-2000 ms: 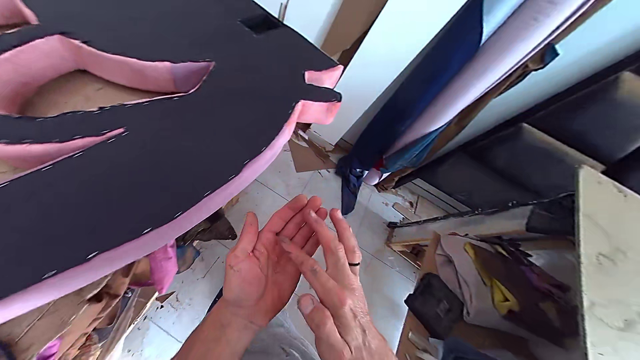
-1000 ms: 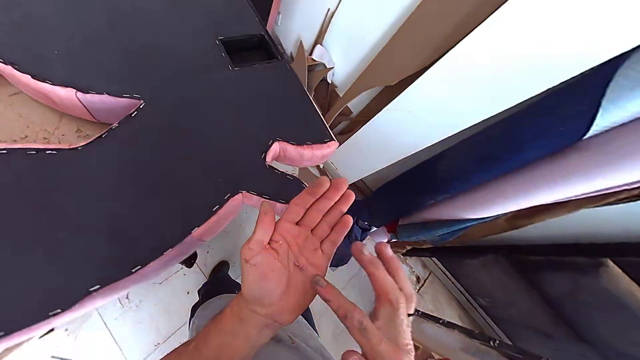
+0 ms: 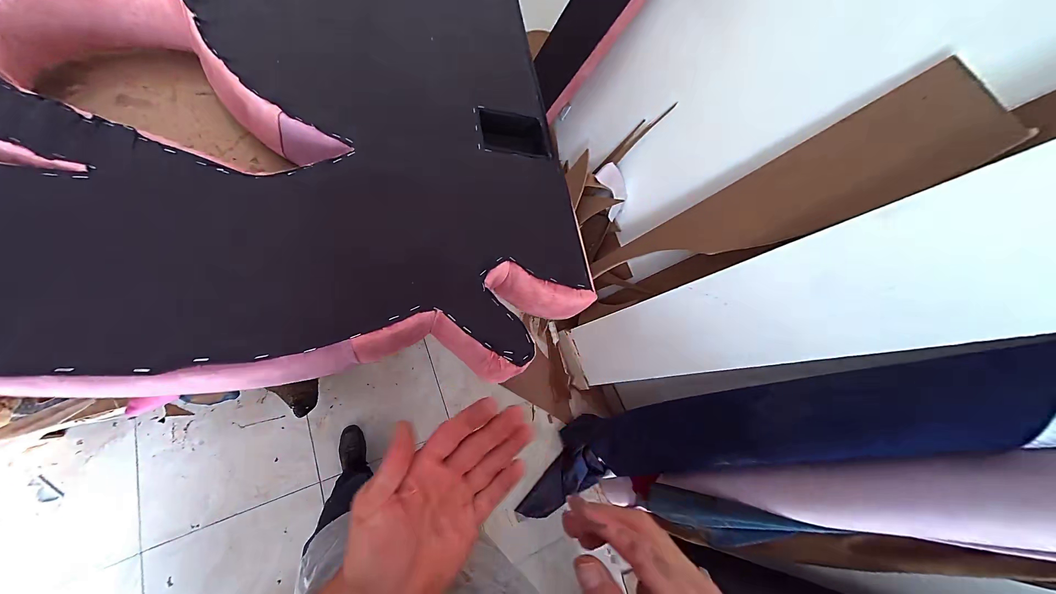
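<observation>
My left hand point(image 3: 433, 499) is held palm up at the bottom centre, fingers spread, with nothing in it. To its right, my right hand point(image 3: 631, 544) is partly cut off by the lower edge of view; its fingers are slightly bent, apart from the left hand, and no object shows in them. Above both hands lies a large black fabric-covered panel point(image 3: 355, 239), with staples along its edges. Pink fabric point(image 3: 540, 293) wraps the edge of its notch and its curved rim. A pink-lined cutout shows brown board point(image 3: 157, 103) inside.
Rolls of dark blue fabric point(image 3: 792, 421) and pale pink fabric point(image 3: 825, 503) lie at the right. White boards point(image 3: 784, 280) and brown board offcuts point(image 3: 825, 173) lean beyond the panel. Below is a tiled floor point(image 3: 223, 462) with scraps and my shoe point(image 3: 352, 445).
My hands were together two seconds ago, with right fingers over the left palm; now they are apart. The view has swung to show more of the panel and the boards at right.
</observation>
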